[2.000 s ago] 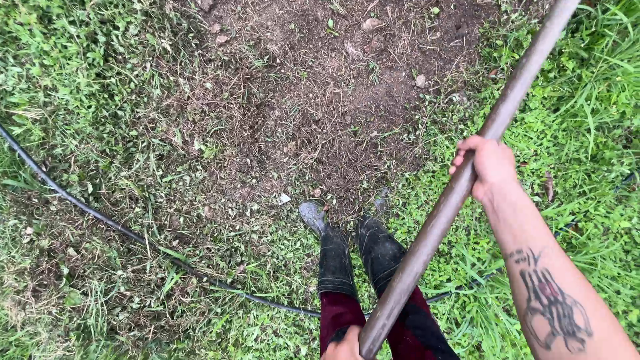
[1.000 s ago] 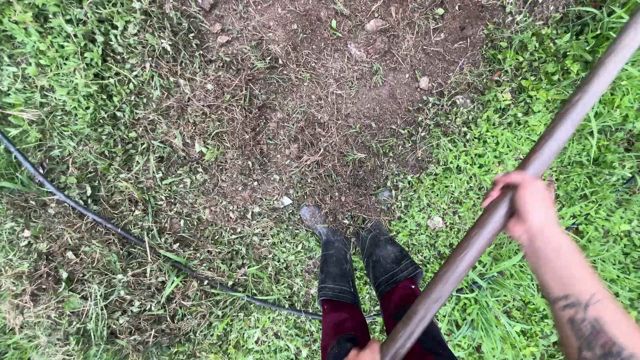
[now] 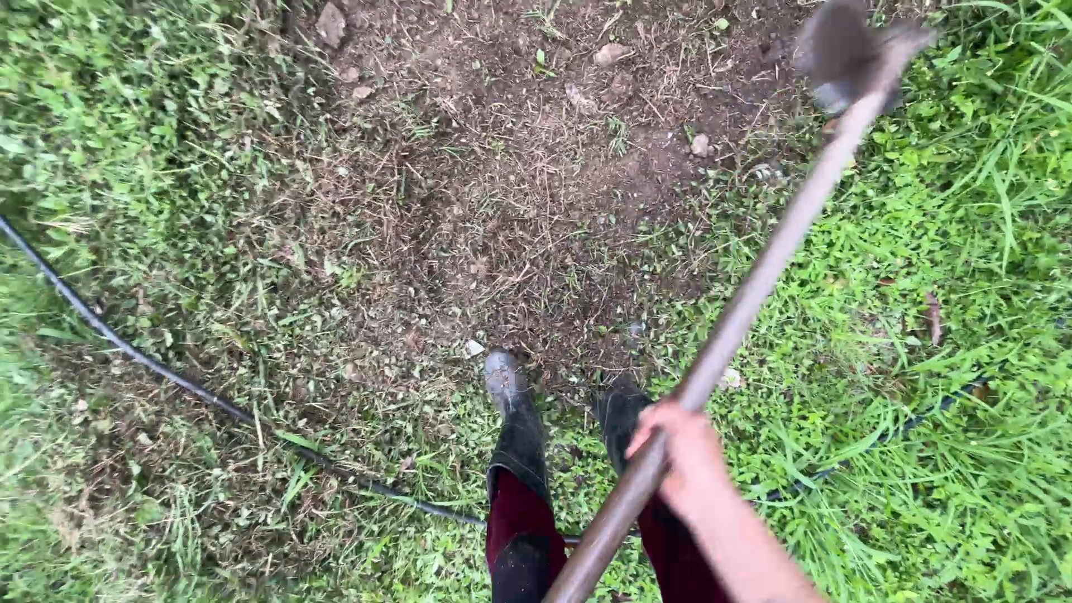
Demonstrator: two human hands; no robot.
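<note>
A long brown handle [image 3: 745,310] slants from the bottom centre to the upper right. At its far end is a blurred metal hoe head [image 3: 842,59], over the border between bare soil and grass. My right hand [image 3: 682,448] is closed around the handle, in front of my right boot. My left hand is out of the frame; the handle's near end runs off the bottom edge.
Rubber boots [image 3: 519,427] stand on the ground at the bottom centre. A black hose [image 3: 180,378] crosses the grass and passes behind my legs. Small stones [image 3: 700,146] lie on the bare soil [image 3: 544,184]. Green weeds [image 3: 904,268] grow on both sides.
The hoe head has come into view at the upper right. My right hand has moved down and left with the handle. My left hand, partly visible before at the bottom edge, has left the view.
</note>
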